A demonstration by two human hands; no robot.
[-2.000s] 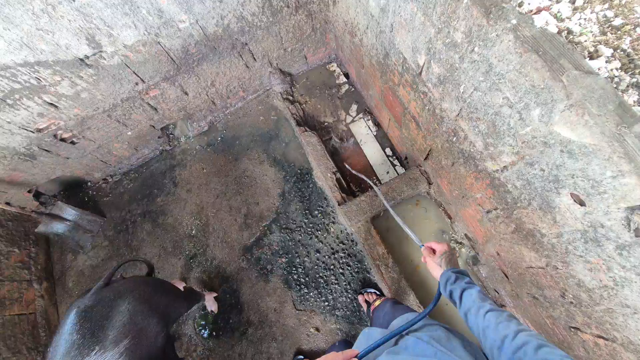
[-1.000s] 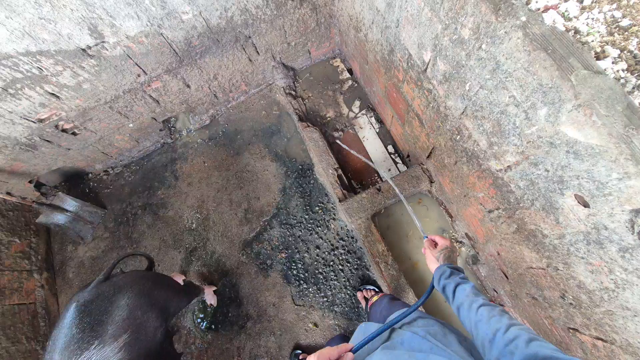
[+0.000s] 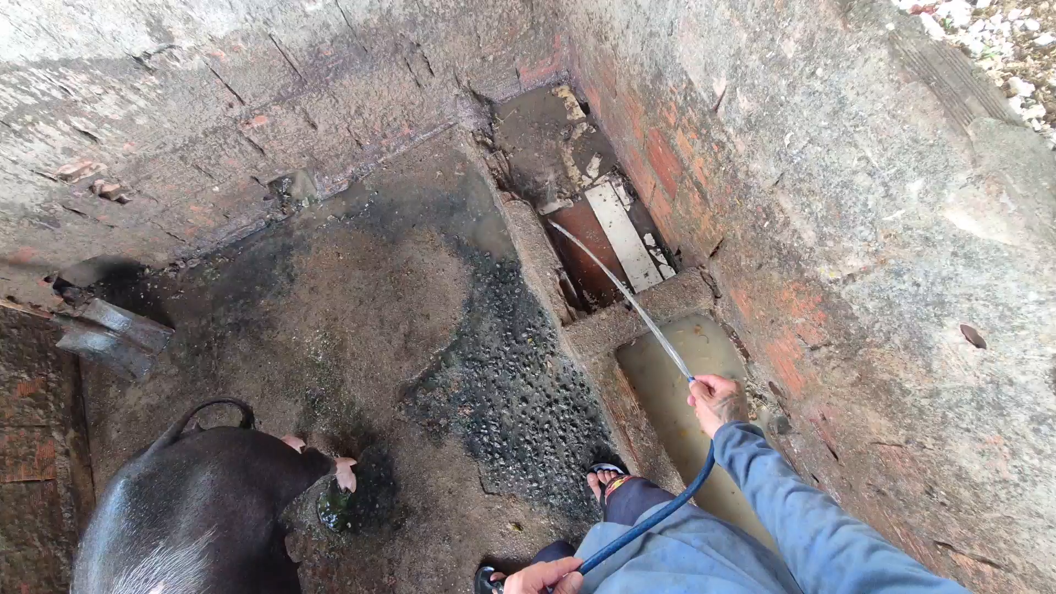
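Note:
My right hand (image 3: 716,403) is closed around the outlet end of a blue hose (image 3: 652,521), above a trough of cloudy water (image 3: 701,355). A water jet (image 3: 623,289) arcs up and left from it into the farther trough (image 3: 587,260), which has a reddish bottom and a pale strip (image 3: 623,234) across it. Near the bottom edge, my left hand (image 3: 544,576) holds a lower part of the same hose. The hose runs between both hands in front of my blue clothing.
A dark pig (image 3: 198,511) stands at lower left on the wet, rough concrete floor (image 3: 371,305). A bent metal piece (image 3: 115,337) lies by the left wall. Worn brick and concrete walls (image 3: 825,206) enclose the pen. My sandalled foot (image 3: 606,478) is beside the near trough's edge.
The water jet's landing point has shifted within the farther trough, towards its left side since one second ago. Both hands keep their hold on the hose.

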